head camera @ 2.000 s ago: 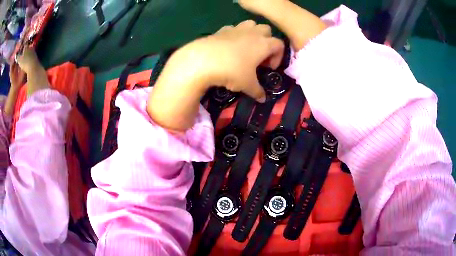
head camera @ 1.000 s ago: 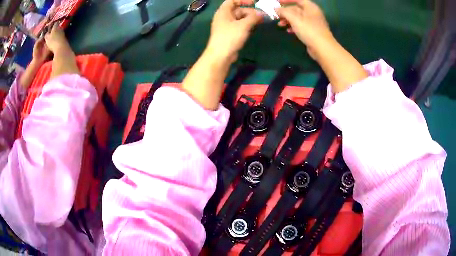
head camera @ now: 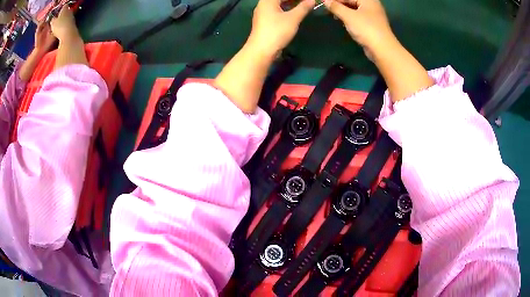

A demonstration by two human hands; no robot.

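Observation:
My left hand (head camera: 278, 22) and my right hand (head camera: 360, 17) are at the top edge, which cuts off part of their fingers. Their fingertips meet at a small, thin white item (head camera: 319, 5), seen almost edge-on; what it is cannot be told. Below my hands, a red tray (head camera: 401, 255) holds rows of black smartwatches, such as one at the upper right (head camera: 359, 129) and one lower down (head camera: 273, 254). Their backs face up and their straps lie slantwise. My sleeves hide parts of the tray at both sides.
A neighbouring person's arms (head camera: 70, 49) are at the left, beside stacked red trays (head camera: 125, 72) with black straps hanging down. Another watch (head camera: 179, 11) lies on the green bench (head camera: 407, 35) beyond the tray. A grey post (head camera: 512, 64) stands at the right.
Both hands have left the tray's far watches and come together at the top. The white item looked broad a second ago and now looks thin. The tray sits slightly higher in view than a second ago.

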